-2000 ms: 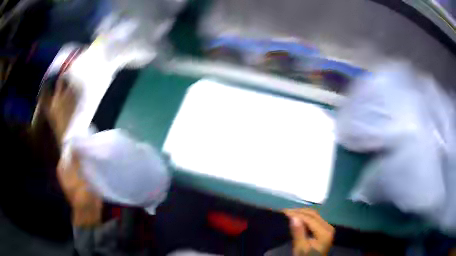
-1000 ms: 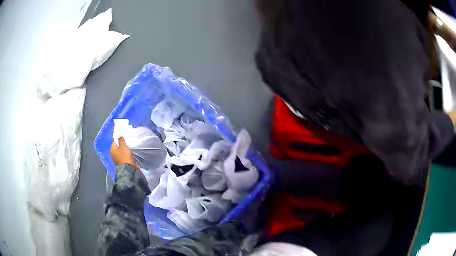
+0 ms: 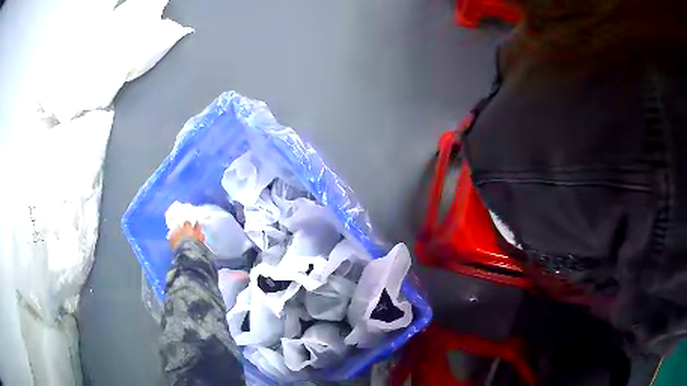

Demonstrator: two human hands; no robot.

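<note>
My left hand (image 3: 185, 234) reaches down from the bottom edge in a camouflage-patterned sleeve, at the left inside of a blue plastic bin (image 3: 148, 197). Its fingers close on a white foam bag (image 3: 220, 232), which hides part of them. The bag's contents do not show. Several other white foam bags (image 3: 328, 295) are heaped beside it, some with open mouths showing dark insides. My right hand is out of the picture.
Clear film lines the bin's rim. White sheeting (image 3: 56, 181) lies along the left on the grey floor (image 3: 316, 68). Red stools (image 3: 471, 226) and a person in dark clothing (image 3: 580, 158) are close on the right. A green surface edge (image 3: 670, 371) shows bottom right.
The view has turned from the bench to the bin. Since one second ago, my left hand and the bag sit lower in the bin, and the person's clothing and stool show differently.
</note>
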